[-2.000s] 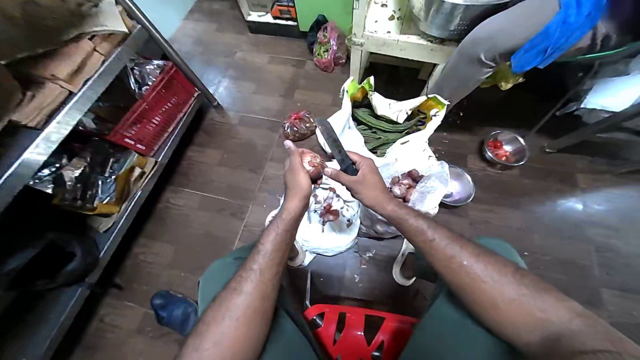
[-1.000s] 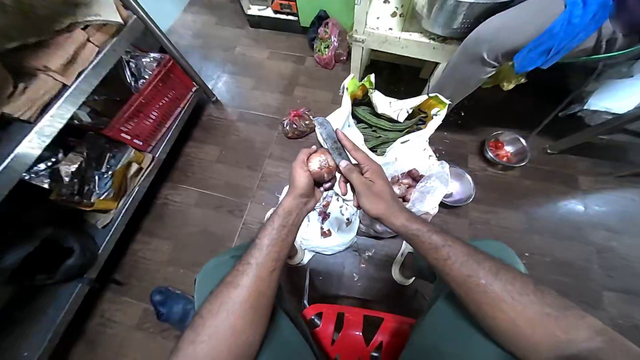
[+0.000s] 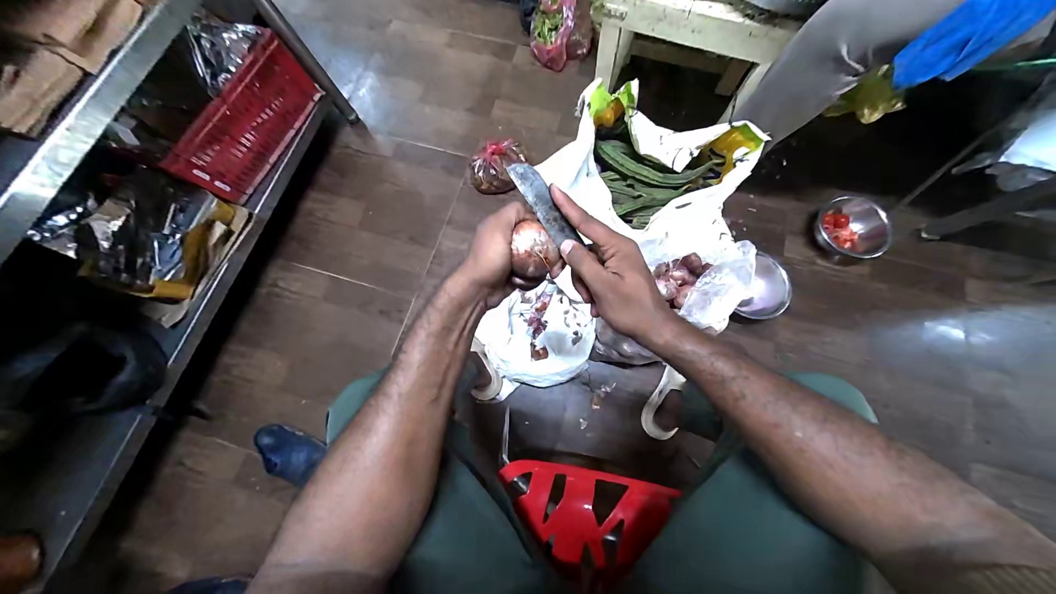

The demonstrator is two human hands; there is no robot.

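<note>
My left hand (image 3: 495, 256) is closed around a brownish onion (image 3: 532, 250). My right hand (image 3: 615, 268) grips a knife (image 3: 540, 202), its broad grey blade pointing up and left beside the onion; the fingers hide the handle. Below the hands lies a white plastic bag (image 3: 549, 334) with onion peelings on it. To its right, a clear bag (image 3: 726, 285) holds small reddish-purple bulbs (image 3: 681, 276). Beyond them a white sack (image 3: 701, 202) stands open with long green ridged vegetables (image 3: 648, 177) inside. A knotted clear bag (image 3: 495, 165) with dark contents is just past my left hand.
A metal shelf (image 3: 239, 280) with a red plastic crate (image 3: 247, 120) runs along the left. At right are a steel bowl of cut red pieces (image 3: 854, 227) and a metal bowl (image 3: 767, 285). A red plastic stool (image 3: 590, 511) is between my knees; another person's leg is at upper right.
Two seconds ago the knife lay across the top of the onion with my hands closer together. The onion now shows more between my hands, and the right index finger is extended along the blade.
</note>
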